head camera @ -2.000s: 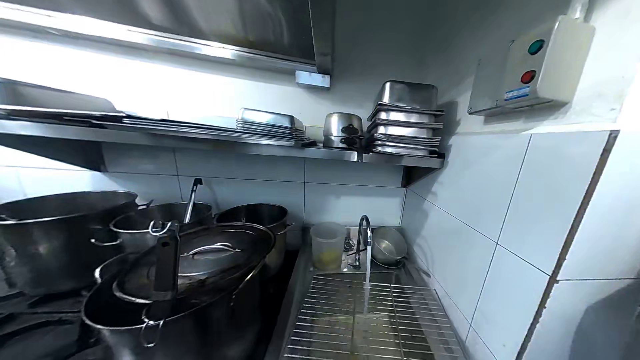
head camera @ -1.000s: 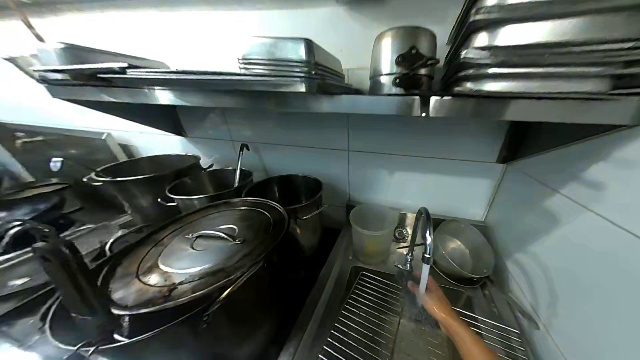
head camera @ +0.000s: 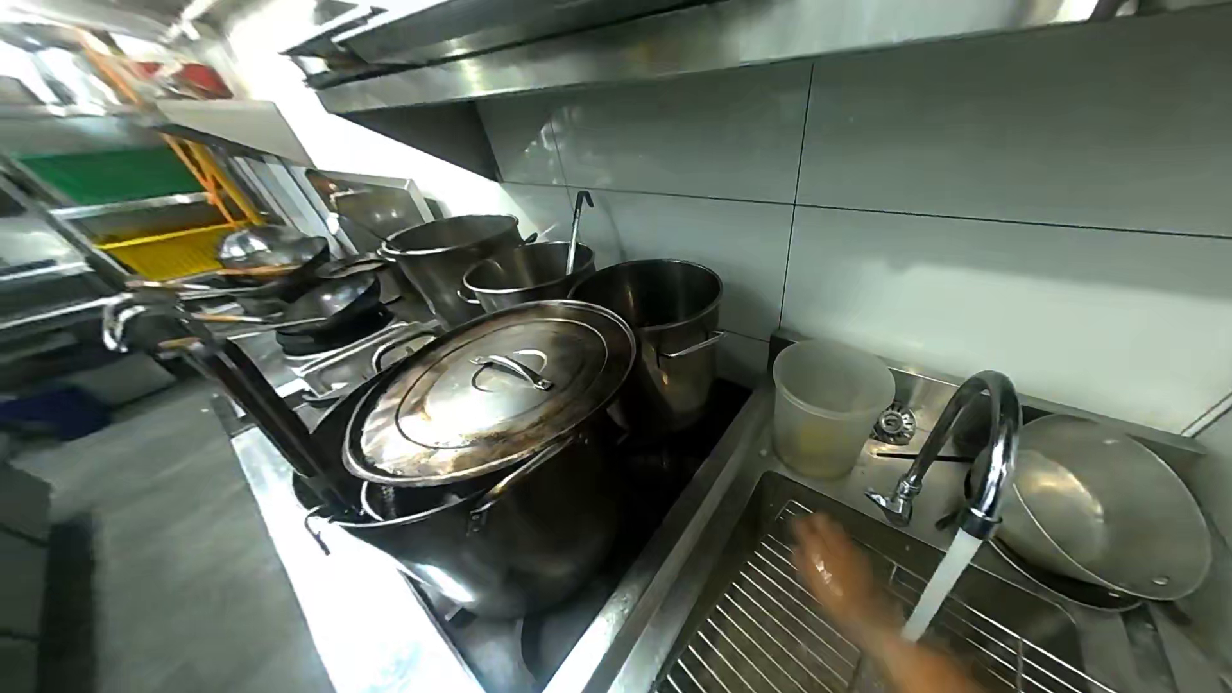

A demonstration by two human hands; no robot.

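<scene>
My right hand (head camera: 839,573) reaches in from the bottom edge over the wire rack (head camera: 751,616) in the steel sink (head camera: 717,563). It is wet and blurred, so its finger positions and any small thing in it cannot be made out. Water (head camera: 943,582) runs from the curved chrome faucet (head camera: 1001,433) beside and above my forearm. A translucent plastic container (head camera: 830,409) stands behind the sink, left of the faucet. A steel pan (head camera: 1107,510) leans on the right side. My left hand is out of view.
On the stove at left sits a large pot (head camera: 539,529) with a tilted metal lid (head camera: 491,390) and a black-handled utensil (head camera: 260,404). Behind are tall pots (head camera: 664,337), one with a ladle (head camera: 577,231). Woks (head camera: 332,303) stand farther left. A steel shelf (head camera: 674,53) overhangs.
The view has swung left and come nearer to the sink. No hand shows in the oldest frame; my right hand was at the faucet's stream one second ago and is now left of it, over the rack.
</scene>
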